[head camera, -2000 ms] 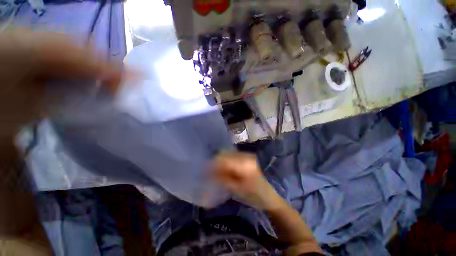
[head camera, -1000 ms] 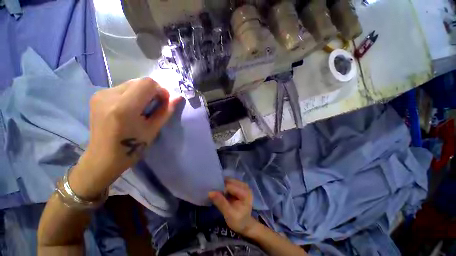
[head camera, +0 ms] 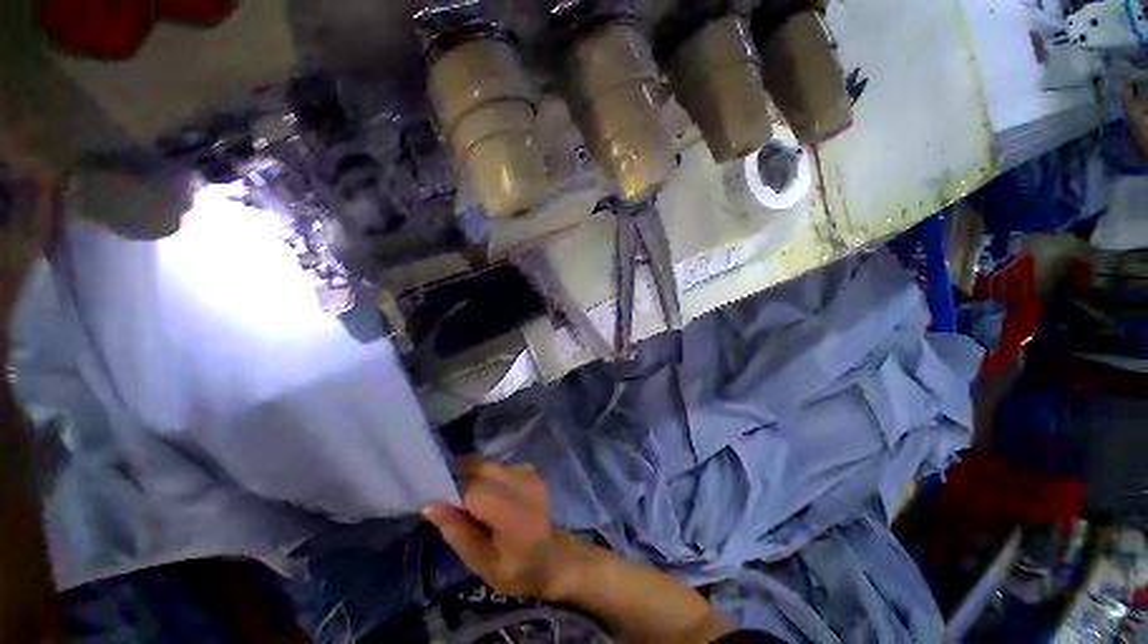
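Note:
A light blue-grey garment piece (head camera: 315, 415) lies at the overlock machine's needle area (head camera: 321, 283), whitened by the lamp, and reaches down to the table's front edge. My right hand (head camera: 497, 522) pinches its lower right corner between thumb and fingers. A dark, blurred brown shape at the far left edge looks like my left arm or hand (head camera: 19, 377); it is cut off, and its fingers and any hold cannot be made out. The lamp glare hides the presser foot and stitch line.
Four beige-brown tension knobs (head camera: 617, 113) stand above a forked grey bracket (head camera: 648, 283). A white tape roll (head camera: 777, 170) lies on the table (head camera: 919, 113) to the right. A crumpled blue-grey cloth heap (head camera: 781, 428) hangs below the front edge. Red crates (head camera: 1007, 308) stand at the right.
The view has shifted closer to the machine. My left hand has left its place on the cloth by the needle for the far left edge. My right hand still pinches the cloth's corner.

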